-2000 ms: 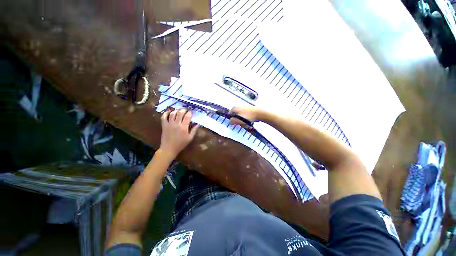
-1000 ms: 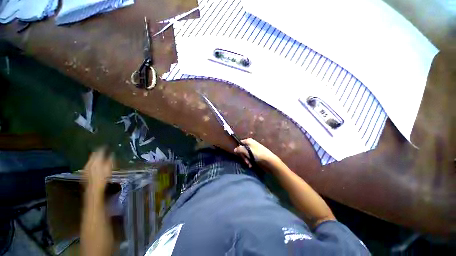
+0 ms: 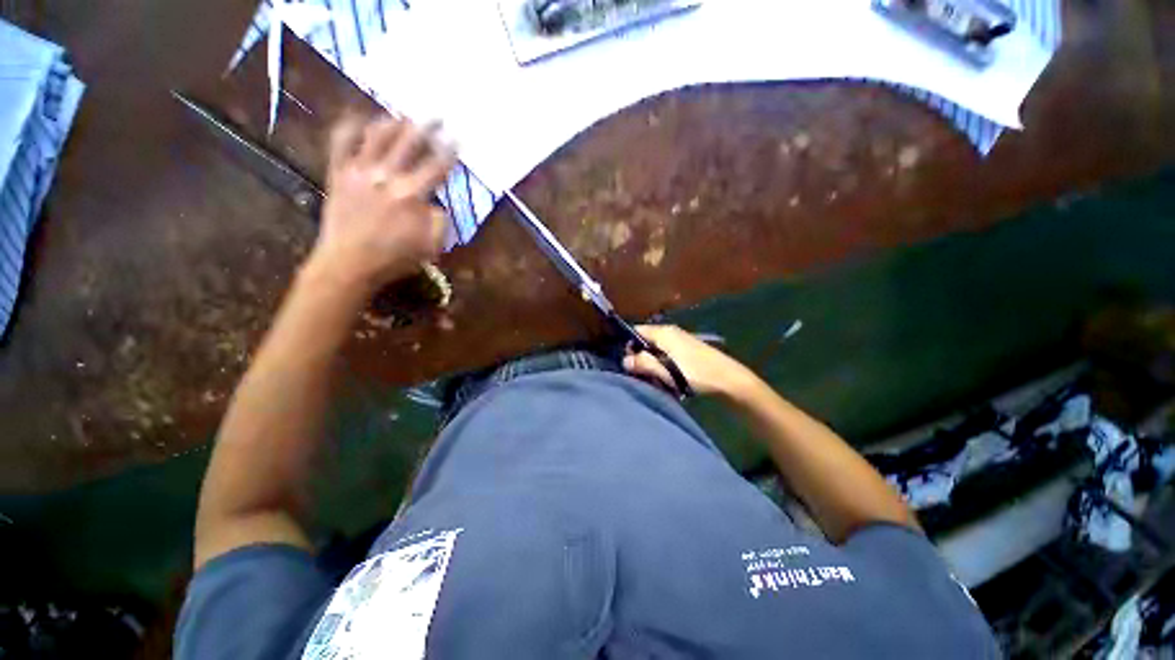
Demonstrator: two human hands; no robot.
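My right hand (image 3: pixel 683 361) grips the black handles of the fabric shears (image 3: pixel 563 258) at the table's front edge. The blades point up and left, the tip by the corner of the pattern. The white paper pattern (image 3: pixel 567 110) lies on striped fabric (image 3: pixel 468 204), which shows at its edges. Two metal weights (image 3: pixel 599 16) (image 3: pixel 954 23) rest on the paper. My left hand (image 3: pixel 384 194), blurred, is over the fabric's left corner, fingers spread; whether it touches the cloth is unclear.
A second pair of shears (image 3: pixel 251 148) lies on the brown table (image 3: pixel 142 297), partly hidden by my left hand and forearm. Thin white offcuts (image 3: pixel 275 65) lie at upper left. Striped cut pieces (image 3: pixel 28 142) lie at the far left. Cloth bundles (image 3: pixel 1005 451) are below, right.
The view has shifted left and closer. My left hand has come from beyond the table edge to the fabric's left corner. My right hand still holds the shears.
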